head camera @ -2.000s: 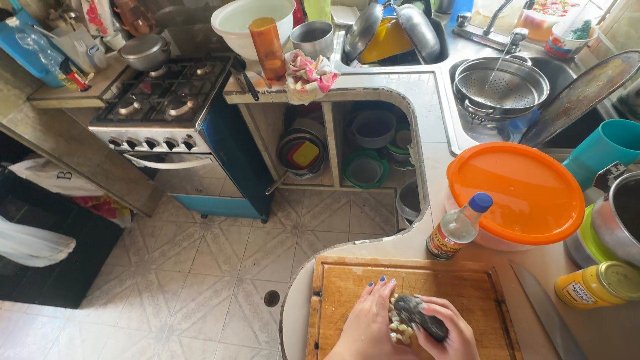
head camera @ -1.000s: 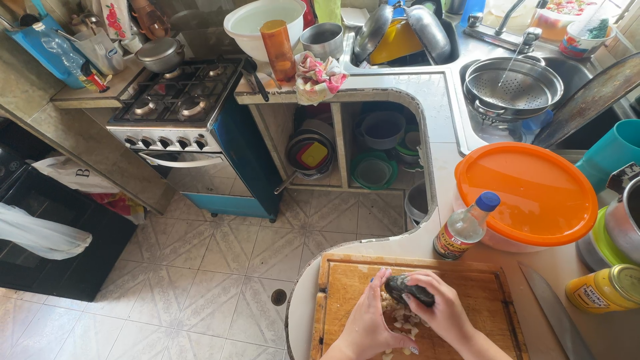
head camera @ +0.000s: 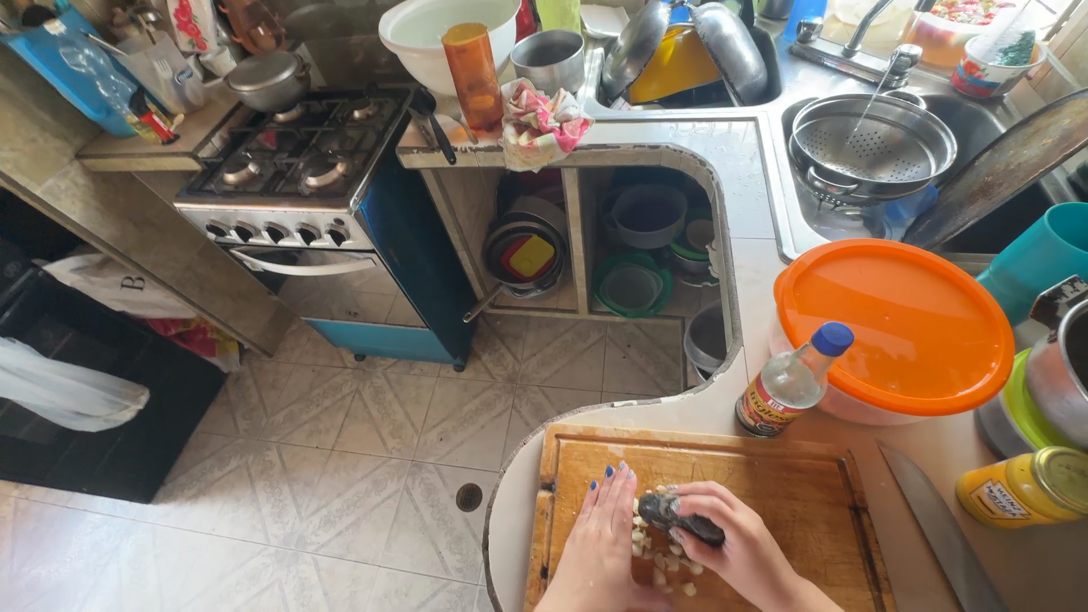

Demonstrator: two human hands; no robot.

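A wooden cutting board point(head camera: 765, 476) lies on the counter at the bottom. My right hand point(head camera: 727, 535) grips a dark, smooth stone point(head camera: 680, 520), whose left end rests over small pale pieces that look like garlic cloves point(head camera: 671, 563). Flat beside them on the left is my left hand point(head camera: 599, 531), fingers extended and nearly together, its edge against the pieces and holding nothing that shows. More of the pale pieces lie below the stone, between both hands. What is under the stone is hidden.
Behind the board stands a sauce bottle with a blue cap point(head camera: 786, 382), near an orange-lidded bowl point(head camera: 892, 327). A large knife blade point(head camera: 943, 535) lies right of the board, beside a mustard jar point(head camera: 1024, 486). Water runs into a metal colander point(head camera: 875, 144) in the sink. A stove point(head camera: 297, 178) stands left.
My left hand has flattened out beside the pale pieces, where one second ago it was curved near the stone. The right hand keeps its hold on the stone.
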